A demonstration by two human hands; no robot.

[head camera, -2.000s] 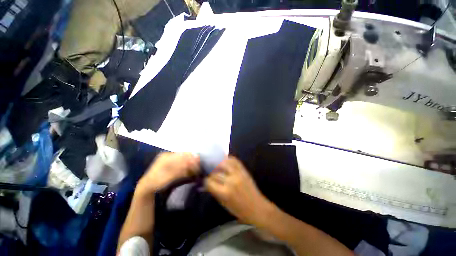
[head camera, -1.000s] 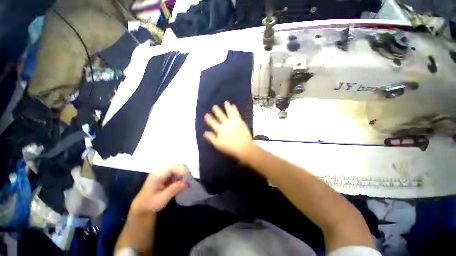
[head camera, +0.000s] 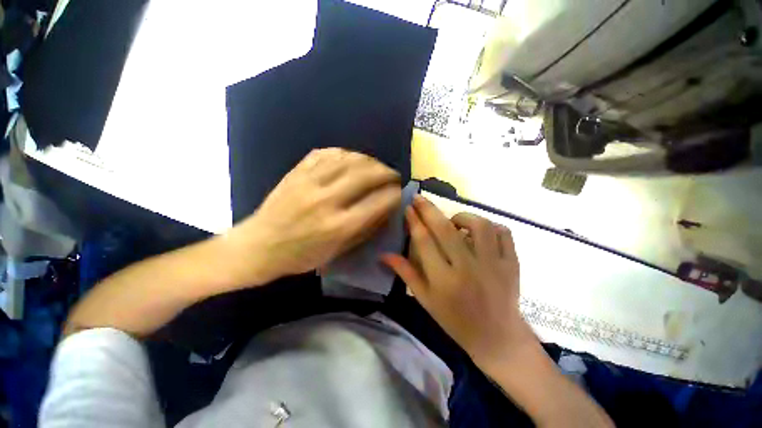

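A dark garment panel (head camera: pixel 309 117) lies on the white table, left of the sewing machine, its stepped end away from me. A pale grey facing strip (head camera: pixel 361 272) lies over the panel's near right edge. My left hand (head camera: pixel 334 209) is on the strip, its fingertips at the strip's far end and partly hidden. My right hand (head camera: pixel 468 267) lies against the strip's right side, fingers extended along the edge. The strip passes under both hands, so its middle is partly hidden.
The machine head (head camera: pixel 635 67) fills the upper right, its presser foot (head camera: pixel 564 180) to the right of the panel. A stack of dark cut panels (head camera: pixel 79 71) lies at the upper left. A printed ruler (head camera: pixel 601 328) runs along the near table edge. Scraps lie at the far left.
The view has moved closer. My left hand has come up from the table's edge onto the panel with the grey strip. My right hand has moved from the panel's middle to its right edge.
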